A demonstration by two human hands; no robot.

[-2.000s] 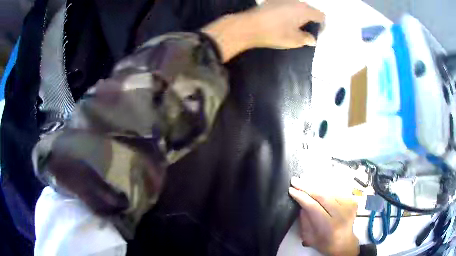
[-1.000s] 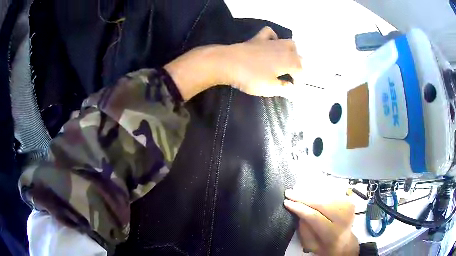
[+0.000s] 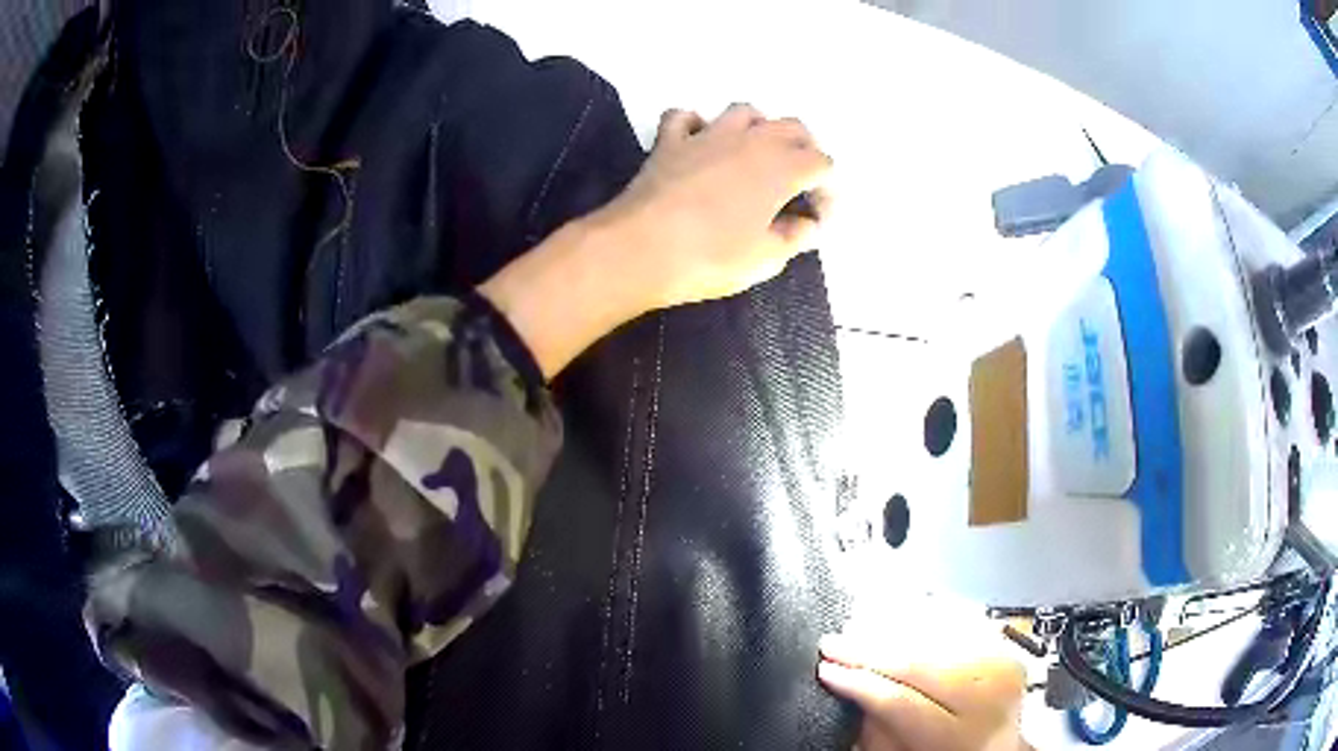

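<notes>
The dark garment [image 3: 719, 484] lies across the left and centre, with a doubled line of pale stitching running down it. My left hand [image 3: 734, 198], in a camouflage sleeve, is at the top centre with curled fingers holding the garment's upper edge. My right hand [image 3: 939, 690] is at the bottom, cut off by the picture edge and partly washed out by glare. Its thumb lies on the garment's right edge; its other fingers are hard to make out. The white machine [image 3: 1086, 396] with a blue stripe stands at the right. The needle is not distinguishable.
Blue-handled snips [image 3: 1101, 712] lie at the lower right beside a black cable [image 3: 1159, 712]. A grey part [image 3: 1035, 206] stands at the machine's upper end. A loose tan thread [image 3: 349, 169] lies on the cloth. A pale striped strip [image 3: 88, 352] shows at far left.
My left hand has moved left and slightly down in the picture with the cloth edge. My right hand stays at the garment's edge, lower in view. The machine also appears lower as the view shifts.
</notes>
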